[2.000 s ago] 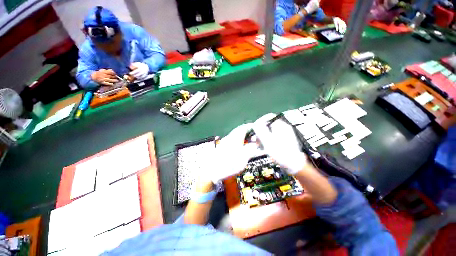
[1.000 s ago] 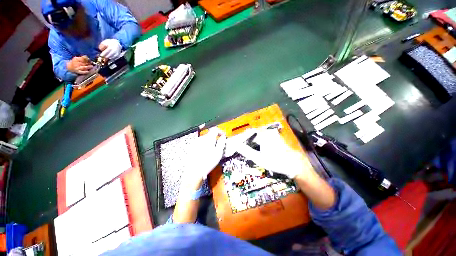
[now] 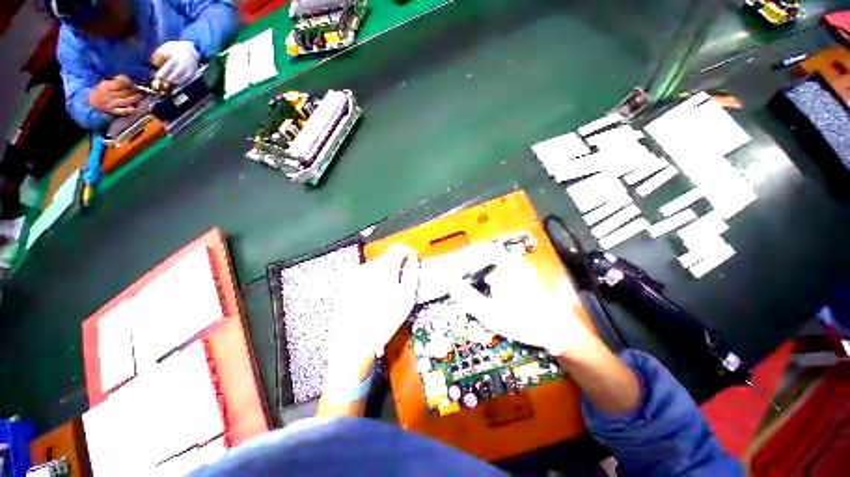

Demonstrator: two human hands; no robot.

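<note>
A green circuit board (image 3: 485,365) with crowded components lies on the orange fixture (image 3: 508,433). My left hand (image 3: 373,298), in a white glove with a light blue wrist band, is at the board's upper left edge. My right hand (image 3: 524,300), also gloved, is over its upper part. A pale bar or strip (image 3: 440,282) lies between my fingers, and a small dark part (image 3: 479,276) shows at my right fingertips. Glare and the gloves hide whether either hand grips them.
The screw tray (image 3: 319,326) is left of the fixture, with white sheets (image 3: 154,410) on a red board (image 3: 247,373) beyond. An electric screwdriver (image 3: 657,307) lies right, below loose white pieces (image 3: 610,200). Another board assembly (image 3: 308,135) stands farther back. A person (image 3: 140,56) works opposite.
The view has shifted downward. Both hands, earlier raised and close together over the board's top edge, are now lower and farther apart. In the last second they have moved little.
</note>
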